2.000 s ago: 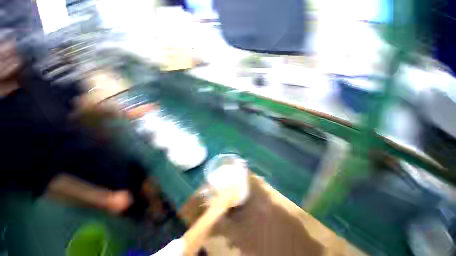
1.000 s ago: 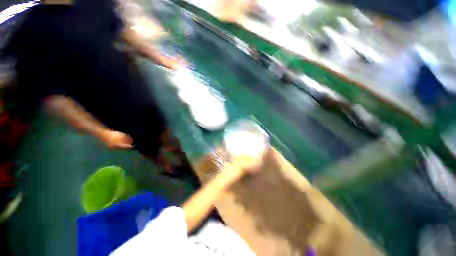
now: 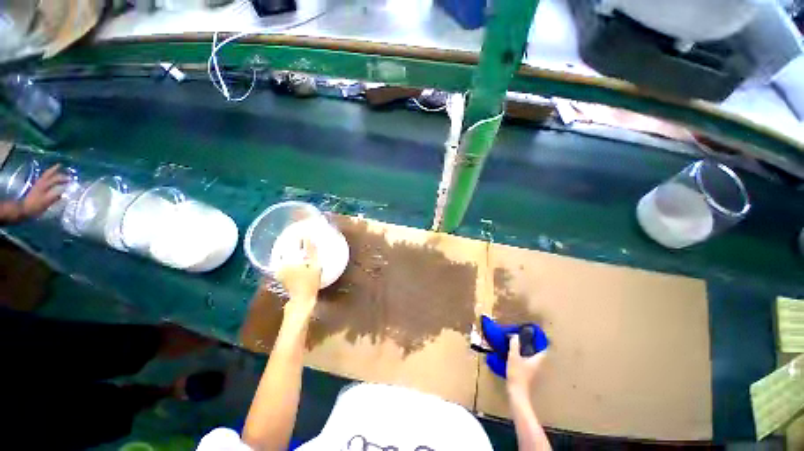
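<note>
A clear container with a white base stands tilted at the left end of the tan cardboard. My left hand is on it, over the white base; the fingertips are hard to make out. My right hand holds a crumpled blue cloth with a dark part, at the middle of the cardboard, well right of the container. A dark wet patch spreads over the cardboard between the hands.
Several containers lie in a row at left, with a coworker's hand on the far ones. Another container is on the green conveyor at right. A green post rises beyond the cardboard. Yellow pads lie at far right.
The view has swung right and steadied. The cardboard's right half, my right hand and the blue cloth now show. My left hand is still at the container.
</note>
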